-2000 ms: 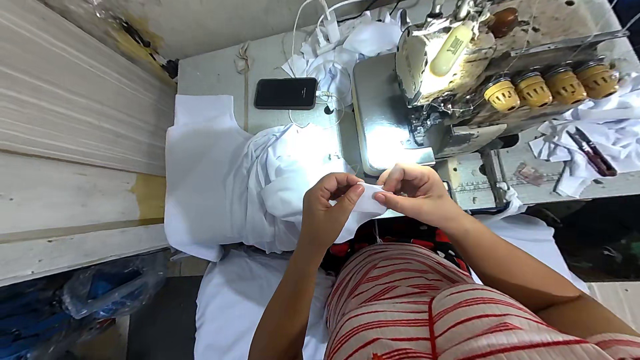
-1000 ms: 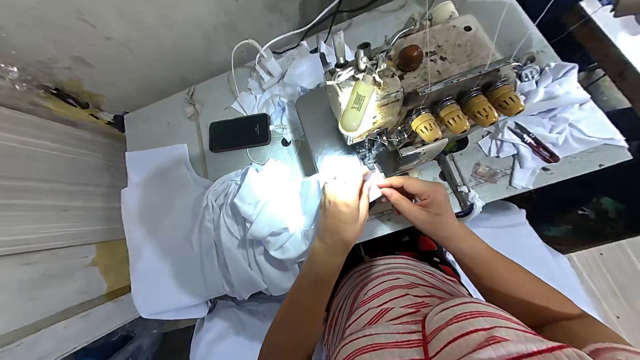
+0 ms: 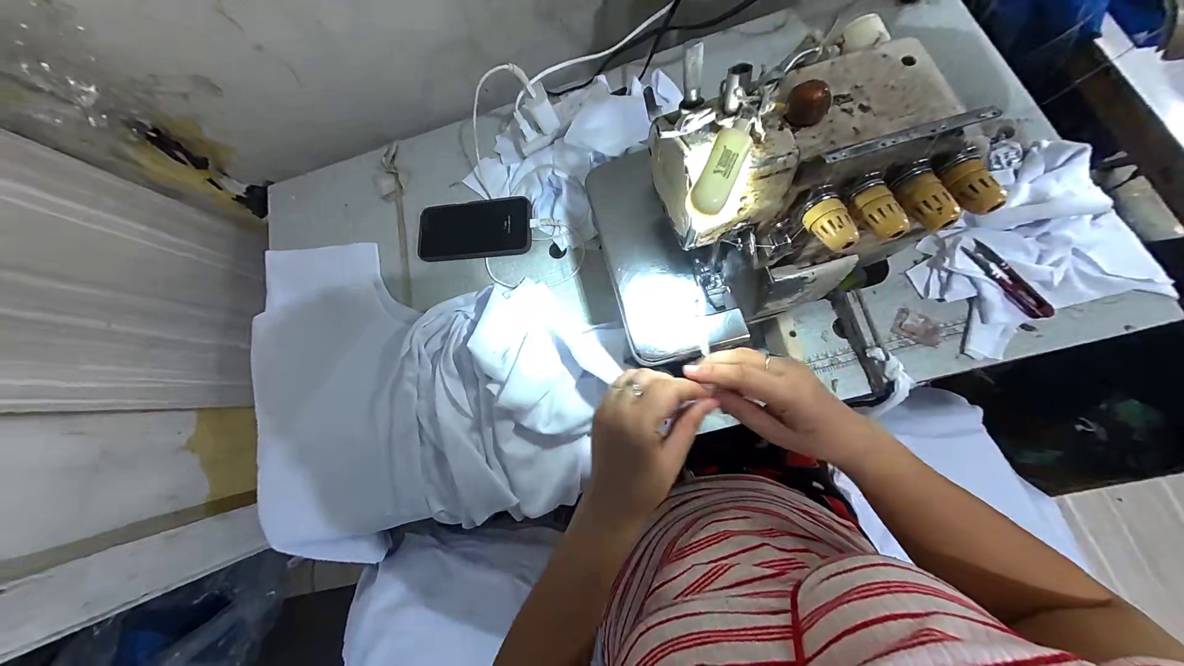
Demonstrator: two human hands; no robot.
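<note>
My left hand (image 3: 647, 425) and my right hand (image 3: 772, 398) meet at the front edge of an overlock sewing machine (image 3: 726, 176). The fingers of both pinch a small part of white fabric, mostly hidden between them. A strip of the white fabric (image 3: 527, 370) runs from the bunched pile on the left to my left hand. The lit metal machine bed (image 3: 657, 301) and the presser foot (image 3: 712, 277) lie just beyond my fingertips, and a thin white end rises there.
A black phone (image 3: 474, 228) with a white cable lies on the table (image 3: 342, 203). White scraps (image 3: 1064, 222) and red-handled thread snips (image 3: 1013, 282) are at the right. Yellow tension knobs (image 3: 832, 220) line the machine's front. A wall borders the table behind.
My hands have come closer to the machine bed since the oldest frame. The white piece that showed between my fingers is now mostly hidden. The view has shifted.
</note>
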